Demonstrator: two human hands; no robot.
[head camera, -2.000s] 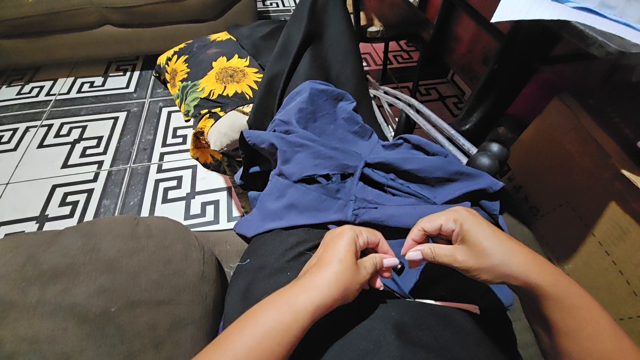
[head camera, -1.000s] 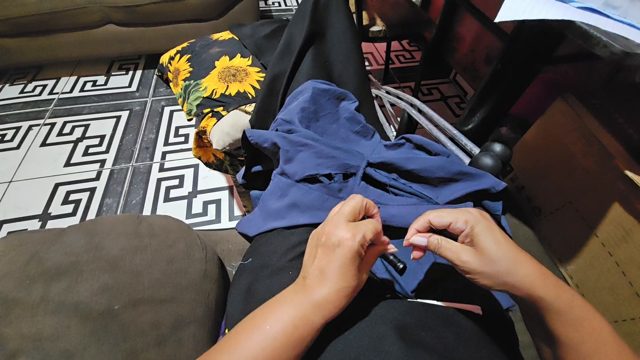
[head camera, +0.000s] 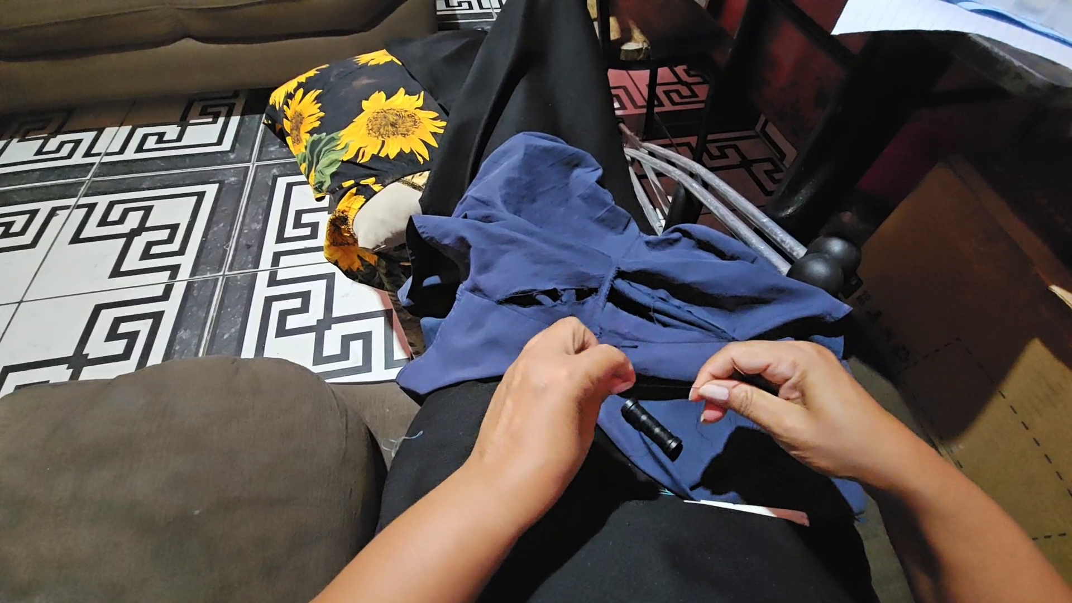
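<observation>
A blue fabric garment with an opening along its seam lies across my lap, over black trousers. My left hand is closed above its near edge, thumb against the curled fingers; what it pinches is too fine to make out. To its right, my right hand pinches thumb and forefinger together, seemingly on a thin thread or needle. Between and just below the hands, a small black cylinder, likely a thread spool, rests on or hangs over the blue cloth. A thin pale pinkish strip lies on the lap nearby.
A brown sofa armrest or cushion is at my left. Sunflower-print fabric lies beyond the garment, over patterned floor tiles. Metal tubes with black ball ends and a cardboard box are at the right. Paper lies on a dark table.
The black cylinder, earlier mostly hidden at my left fingers, now shows whole below them. My hands have moved a little farther apart.
</observation>
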